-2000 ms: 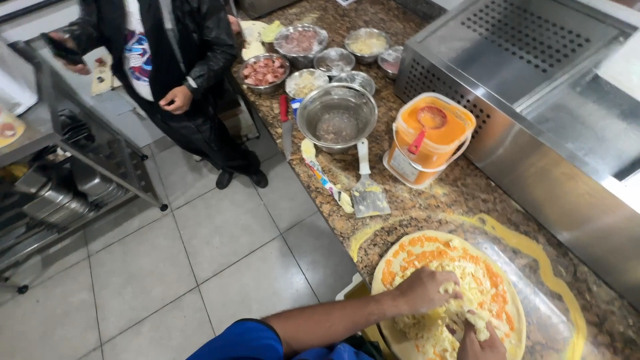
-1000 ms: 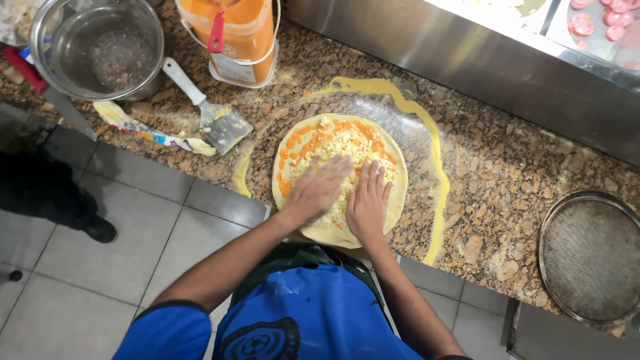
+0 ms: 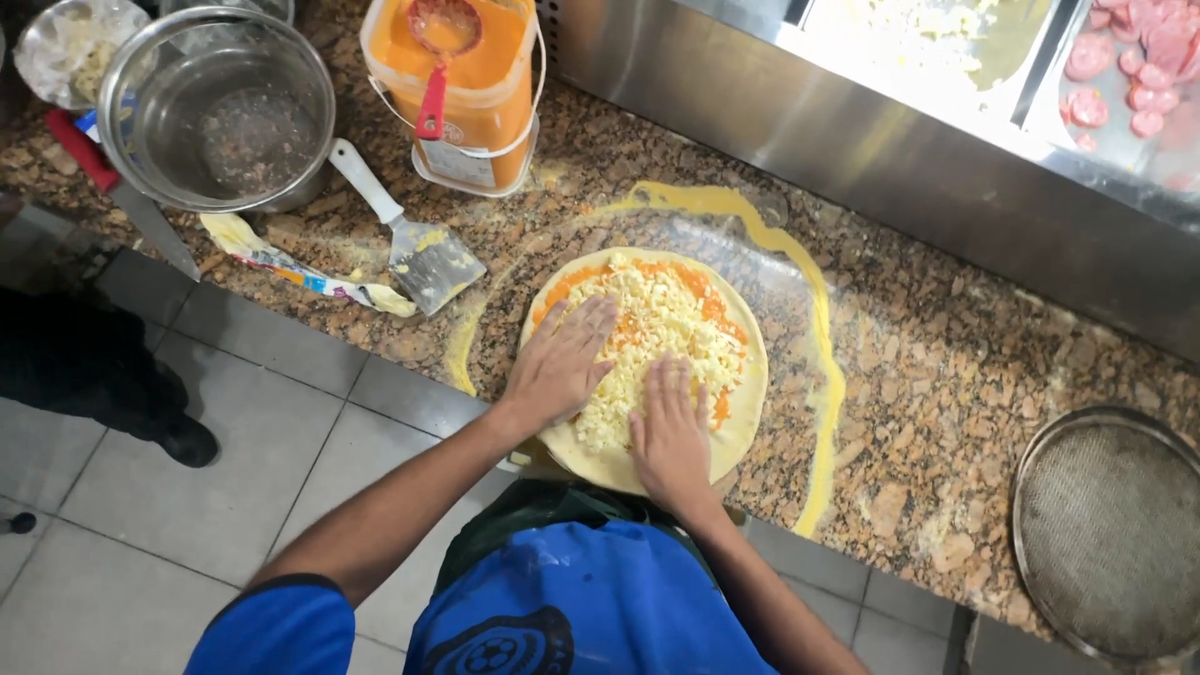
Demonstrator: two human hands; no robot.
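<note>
A round of pizza dough (image 3: 745, 412) lies on the granite counter, with orange sauce (image 3: 698, 284) and shredded white cheese (image 3: 637, 309) on top. My left hand (image 3: 561, 361) lies palm down on the cheese at the left side, fingers slightly apart. To its right, my right hand (image 3: 673, 431) rests palm down on the cheese near the lower edge, fingers almost together. Neither hand grips anything; what is under the palms is hidden. A yellow line of fine grains (image 3: 814, 309) curves around the dough.
Left of the dough lie a metal spatula with white handle (image 3: 431, 262), a smeared plastic wrapper (image 3: 291, 267) and a red-handled knife (image 3: 141, 211). Behind stand a steel pot (image 3: 225, 122) and an orange sauce tub (image 3: 469, 103) with ladle. A round mesh screen (image 3: 1111, 534) overhangs the right front edge.
Two seconds ago both hands were gathered at the cheese; now they lie flat and apart on it. The cheese is spread wider. The view has swung to look down at the dough.
</note>
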